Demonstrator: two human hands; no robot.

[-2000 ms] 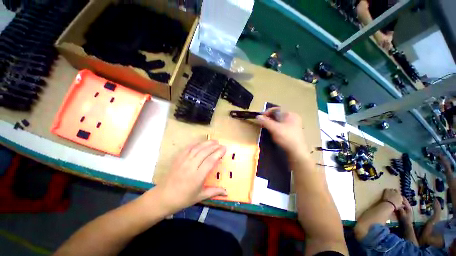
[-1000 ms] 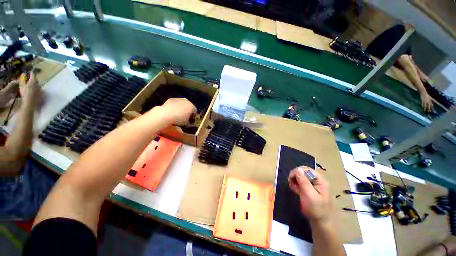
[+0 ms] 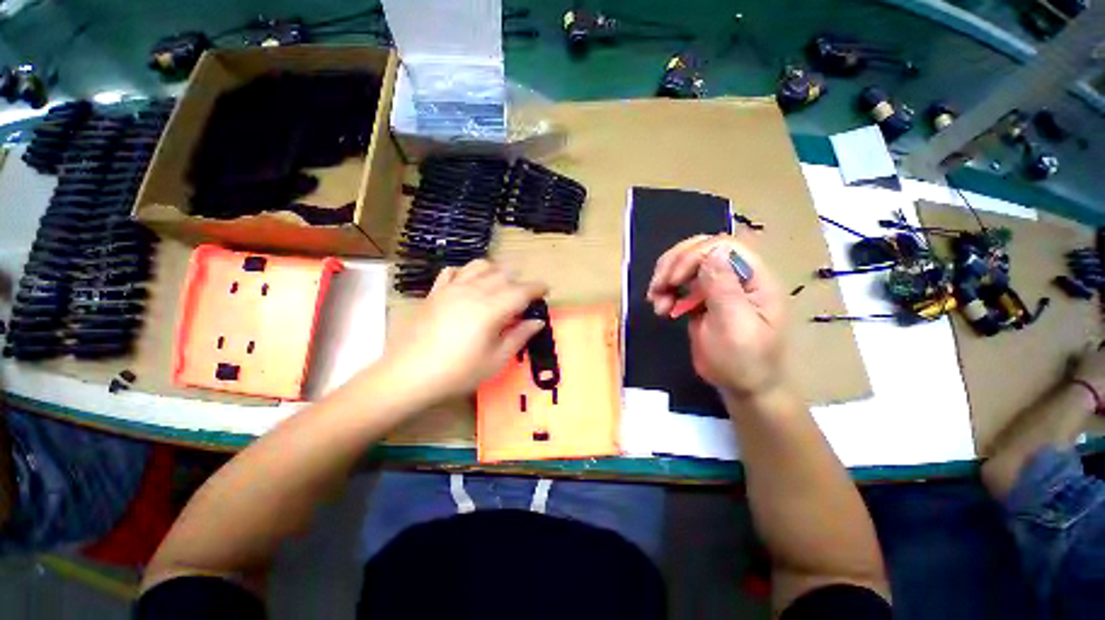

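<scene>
My left hand (image 3: 467, 327) holds a narrow black plastic part (image 3: 542, 351) by its upper end, over the orange fixture tray (image 3: 582, 400) in front of me. Whether the part touches the tray is unclear. My right hand (image 3: 727, 309) is raised over the black sheet (image 3: 660, 260) to the right of the tray. A small silver-grey tool (image 3: 740, 265) sticks out between its thumb and curled fingers.
An open cardboard box (image 3: 273, 228) of black parts stands back left, with a second orange tray (image 3: 273, 321) before it. Stacked black parts (image 3: 448, 218) sit beside the box. Rows of black parts (image 3: 85, 267) lie far left. Wired assemblies (image 3: 927, 279) and another person's arm are at right.
My left hand has come from the cardboard box to the orange fixture tray with a black part. My right hand stays over the black sheet with the tool. The camera view has shifted.
</scene>
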